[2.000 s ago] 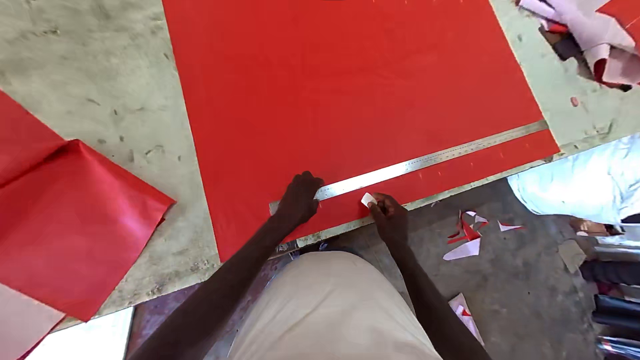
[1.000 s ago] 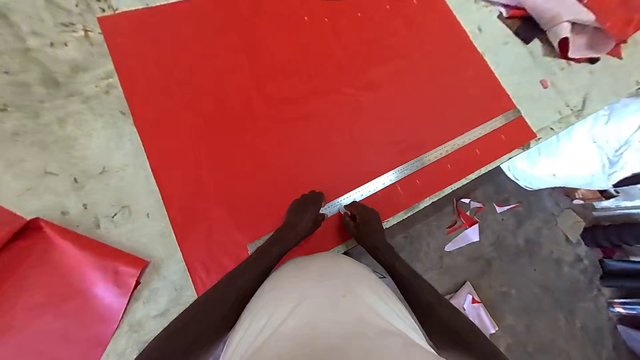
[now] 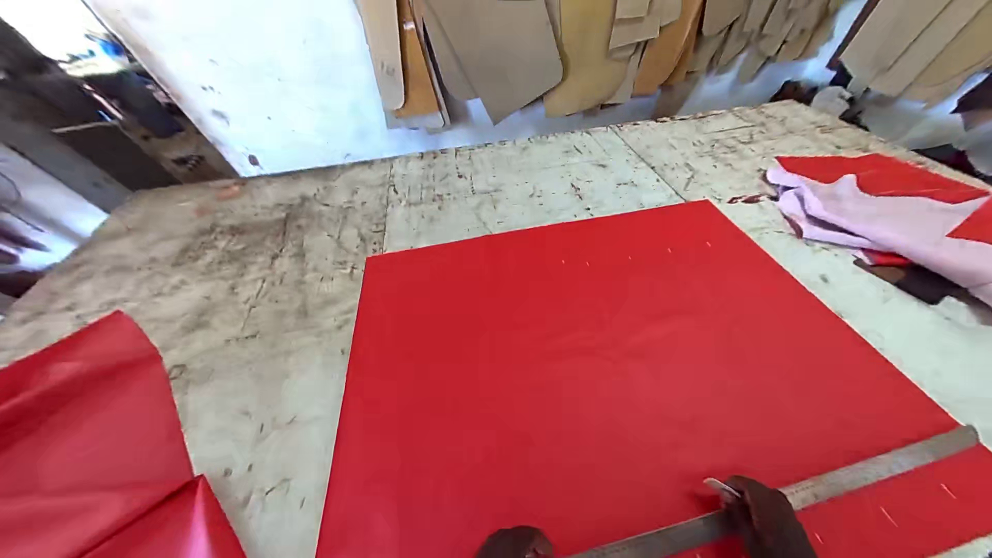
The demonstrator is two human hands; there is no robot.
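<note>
A large red sheet, apparently leather or coated fabric (image 3: 573, 372), lies flat on the worn table, with short pale marks near its far and near edges. Across its near part runs a long metal ruler (image 3: 876, 473). My right hand (image 3: 767, 515) is over the ruler and pinches a small whitish piece (image 3: 722, 487), perhaps chalk. At the bottom edge of the view, my left hand (image 3: 515, 542) is by the ruler's left part; it is mostly cut off, so its hold is hidden.
Another red sheet (image 3: 85, 449) lies folded at the left. Red and pale pink scraps (image 3: 860, 209) are piled at the right of the worktable (image 3: 256, 287). Brown pattern pieces (image 3: 504, 54) hang on the wall beyond the table.
The view has tilted up strongly toward the wall. My right hand, earlier at the ruler's near edge, is now over the ruler, with the whitish piece at its far side.
</note>
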